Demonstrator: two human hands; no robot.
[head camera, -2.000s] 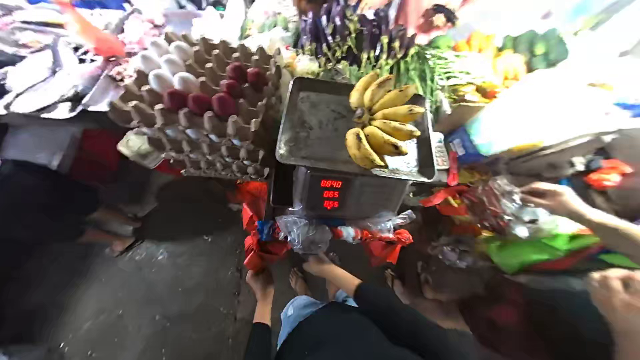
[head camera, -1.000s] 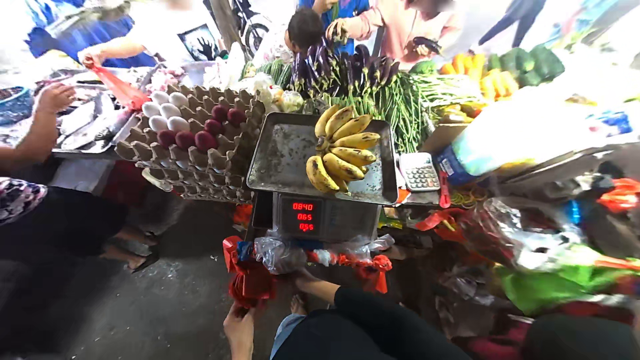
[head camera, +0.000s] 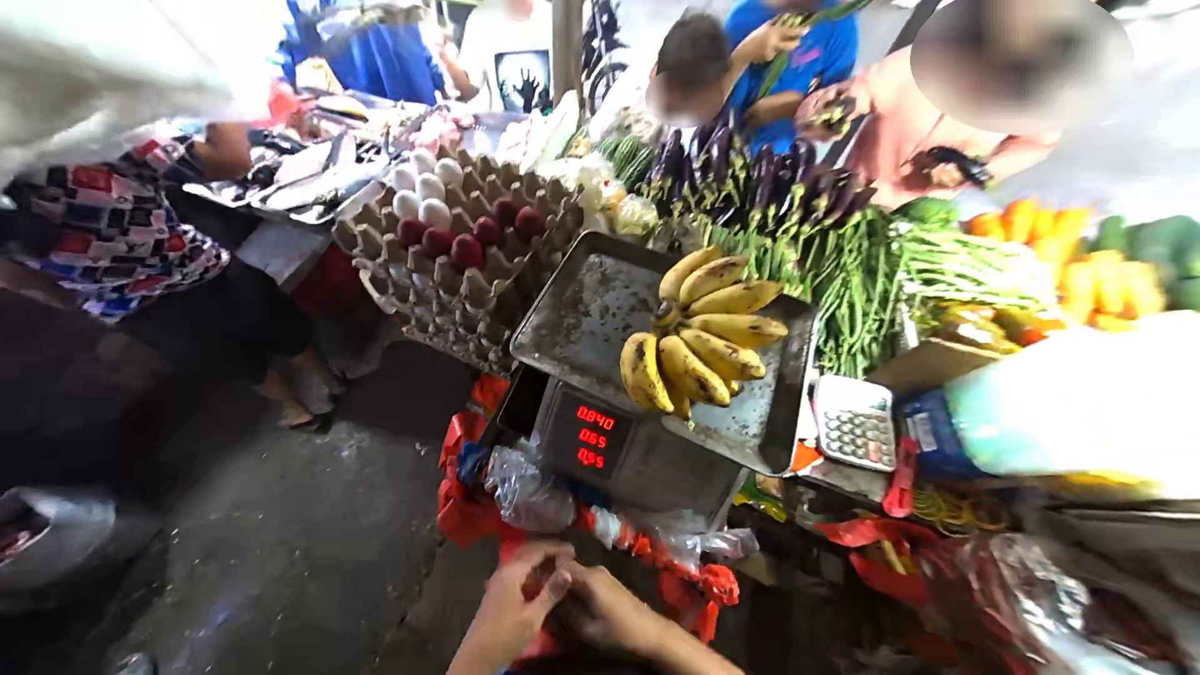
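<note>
My left hand (head camera: 525, 595) and my right hand (head camera: 605, 605) meet at the bottom centre, below the scale. Red plastic shows between the fingers of my left hand; my right hand's fingers are partly hidden against it. Red plastic bags (head camera: 464, 511) and clear plastic bags (head camera: 527, 492) hang along the scale's near side. A bunch of yellow bananas (head camera: 717, 328) lies on the metal tray (head camera: 600, 309) of the digital scale (head camera: 647, 469), whose red display (head camera: 592, 437) is lit.
Egg cartons (head camera: 478, 281) with white and dark red eggs stand left of the scale. Eggplants (head camera: 750, 173) and long green beans (head camera: 853, 291) lie behind it. A calculator (head camera: 855, 422) and a red-handled tool (head camera: 901, 478) are at its right. Several people stand around the stall.
My hands have come together below the scale; one second ago they were apart, the left one beside a red bag. The view has shifted. The bananas remain on the tray.
</note>
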